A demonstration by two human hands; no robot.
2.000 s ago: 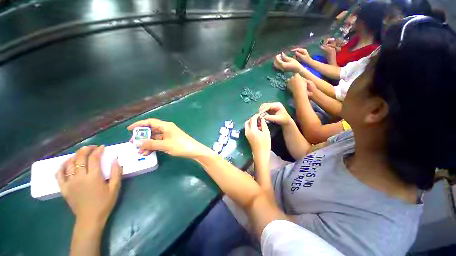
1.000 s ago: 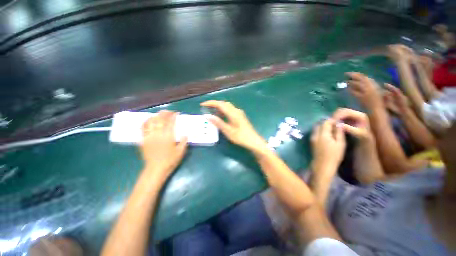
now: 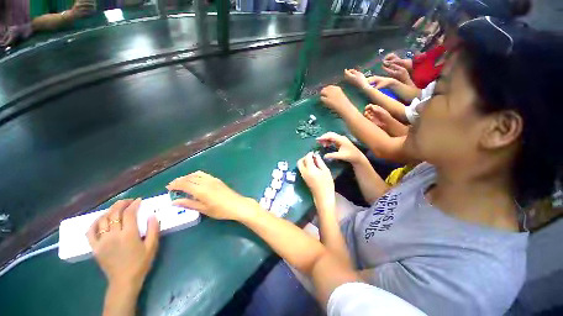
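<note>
A white power strip [image 3: 77, 237] lies on the green bench. My left hand [image 3: 125, 241], with rings on one finger, lies over its middle and grips it, thumb on the near side. My right hand [image 3: 207, 196] is at the strip's right end. Its thumb and fingers are around a small square electronic unit [image 3: 178, 196], low against the strip's top. The fingers hide most of the unit; only a pale, greenish part shows. Whether it is plugged in cannot be told.
White cord [image 3: 28, 256] runs left from the strip. Small white-and-dark units [image 3: 276, 184] lie in a row right of my right hand, before a neighbour in a grey shirt [image 3: 426, 234]. A pile of small greenish parts [image 3: 308, 128] lies beyond. A dark conveyor [image 3: 154, 99] and green upright [image 3: 302, 55] stand behind.
The view swung left, then back right. Two seconds ago the unit's face showed in my right fingers above the strip; now it is lower and mostly covered. My left hand stays on the strip.
</note>
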